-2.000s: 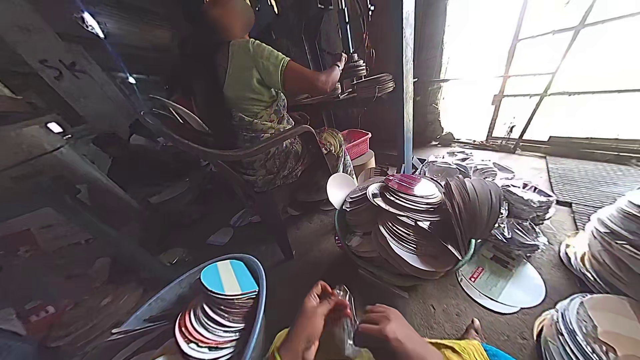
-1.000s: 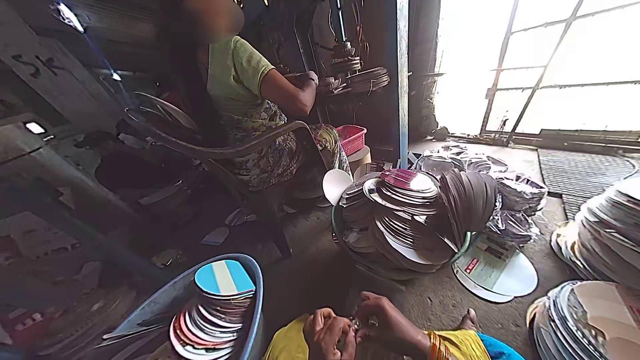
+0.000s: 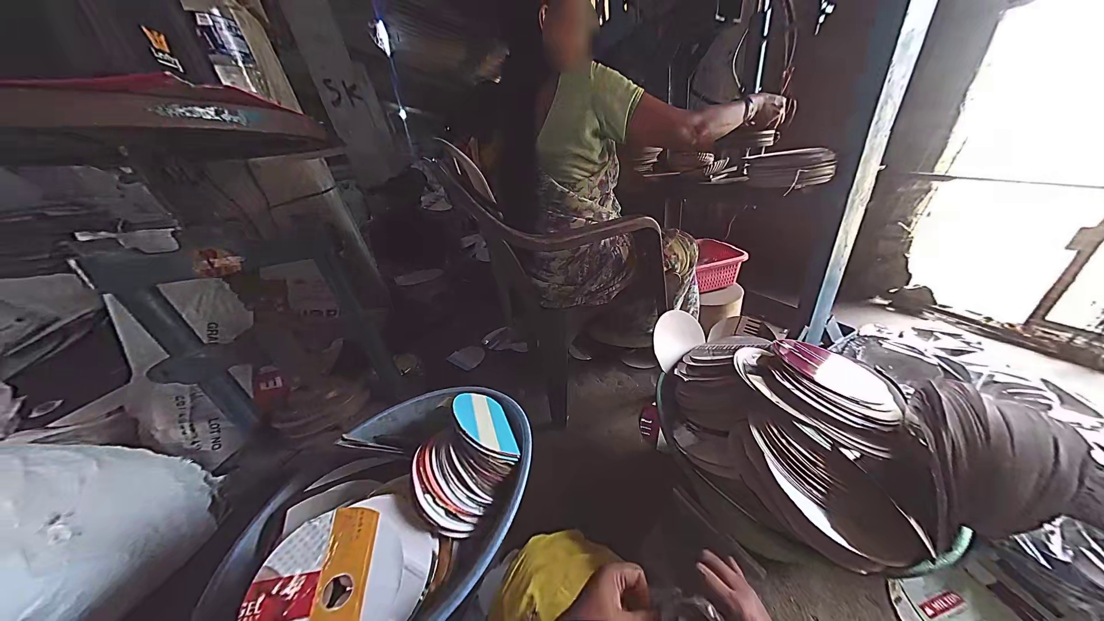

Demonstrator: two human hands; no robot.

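At the bottom edge of the head view, my left hand (image 3: 614,592) has its fingers curled beside a blurred, shiny piece of clear material (image 3: 681,604). Whether the fingers grip this piece is unclear. My right hand (image 3: 731,590) is just to its right, fingers extended and apart, with no object visible in them. The frame edge cuts off both hands. Left of them, a blue tub (image 3: 515,509) holds round printed card discs (image 3: 487,424) and larger white discs. To the right stands a green-rimmed tub (image 3: 956,552) heaped with stacked discs (image 3: 828,388).
Ahead, a person (image 3: 578,172) sits in a plastic armchair (image 3: 586,237), one arm stretched toward equipment with stacked discs (image 3: 789,168). A pink basket (image 3: 720,266) stands beyond. A blue post (image 3: 871,164) rises at right. A white sack (image 3: 95,526) lies at left.
The view has turned left. My hands, close together one second ago, are now apart, the right one with its fingers extended. The seated person's arm now reaches farther out and higher.
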